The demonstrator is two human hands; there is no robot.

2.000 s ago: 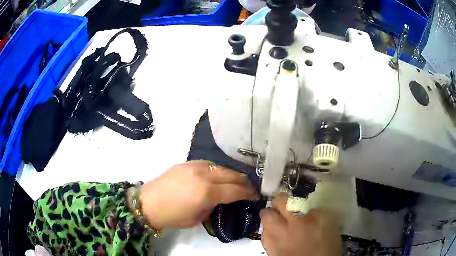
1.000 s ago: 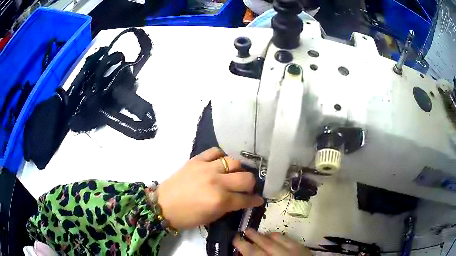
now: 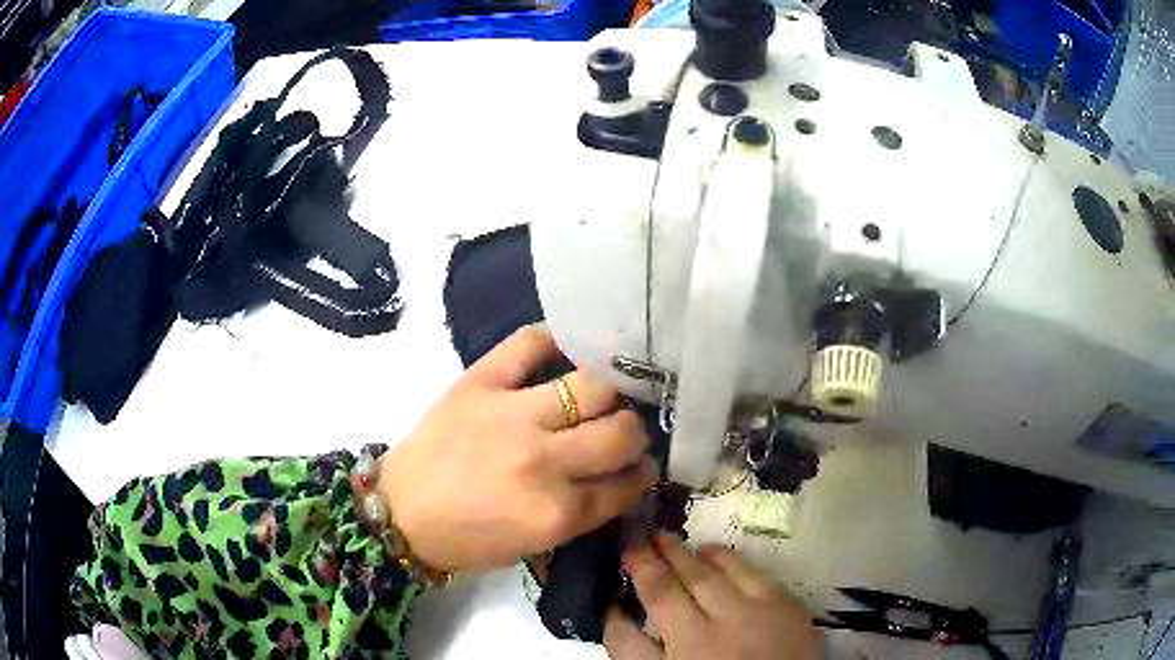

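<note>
A black fabric panel (image 3: 496, 294) lies under the left side of the sewing machine head (image 3: 799, 245), its rounded end showing behind my left hand. My left hand (image 3: 522, 458) lies on the black fabric just left of the needle area, fingers bent. My right hand (image 3: 709, 603) is in front of the needle, fingertips on the black fabric edge, cut off by the bottom edge. A folded black part (image 3: 580, 587) shows between my hands. The needle and presser foot are mostly hidden by the machine and my fingers.
A bundle of black strips (image 3: 303, 219) and a black panel (image 3: 114, 322) lie at the left, beside a blue bin (image 3: 97, 232). Dark snips (image 3: 908, 615) and a slim dark tool (image 3: 1057, 600) lie right of my right hand. A black piece (image 3: 1005, 490) lies under the machine arm.
The panel's rounded end now shows more widely behind my left hand. My right hand first drew back toward the front, then moved slightly up beside my left fingertips. The pale strip line is now covered.
</note>
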